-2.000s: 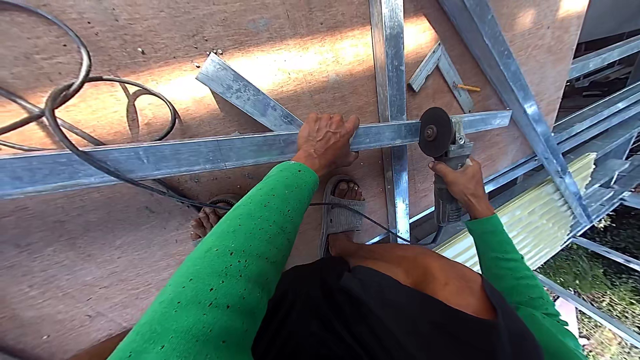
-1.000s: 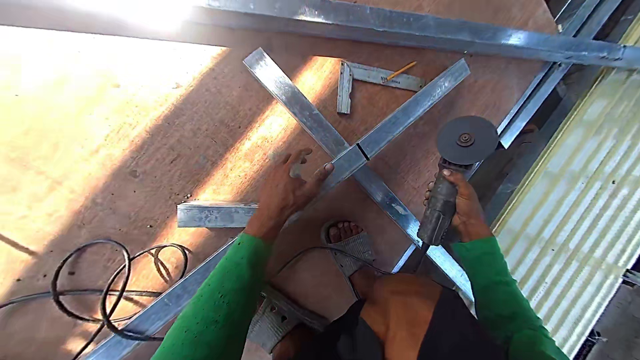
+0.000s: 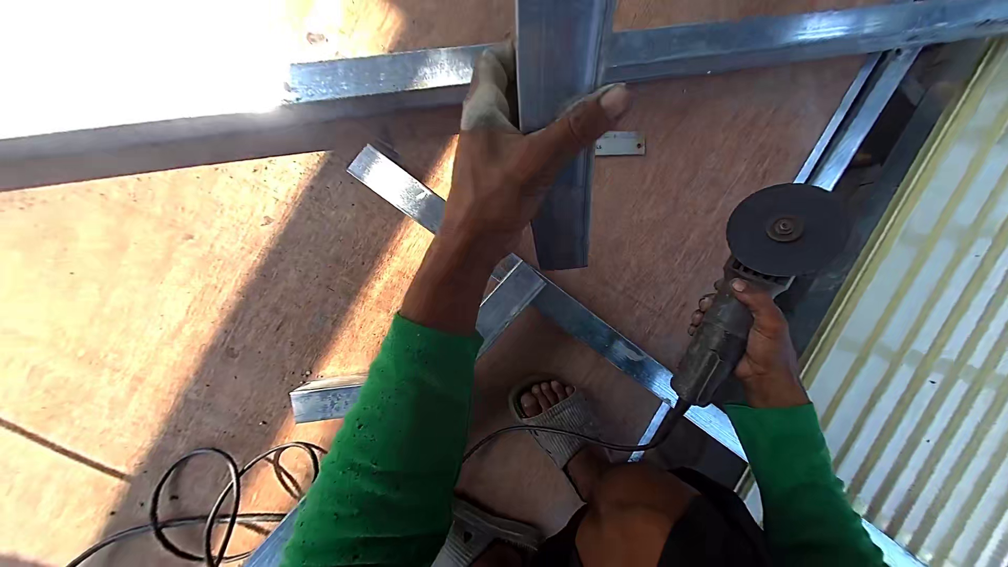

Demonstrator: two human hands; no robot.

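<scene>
My left hand [image 3: 520, 150] grips a short length of metal channel [image 3: 561, 71], raised in front of me at the top centre. My right hand [image 3: 760, 339] holds an angle grinder [image 3: 717, 339] by its body, its dark cutting disc [image 3: 787, 228] facing up. Below my left hand, the cut end of a long metal bar [image 3: 512, 295] rests across another metal bar [image 3: 606, 331] that slants over the plywood. Part of a try square [image 3: 620, 143] shows behind the held piece; the rest is hidden.
A long metal bar [image 3: 732, 47] crosses the top. A short metal offcut [image 3: 327, 400] and the looped black power cord [image 3: 228, 504] lie on the plywood floor [image 3: 197, 276]. Corrugated sheeting [image 3: 921, 354] is at the right. My sandalled foot [image 3: 555, 417] is close to the bars.
The piece beyond the cut lay in line with the long bar one second ago; my left hand now holds it up. Two seconds ago the grinder's disc was at the bar; now it is away to the right.
</scene>
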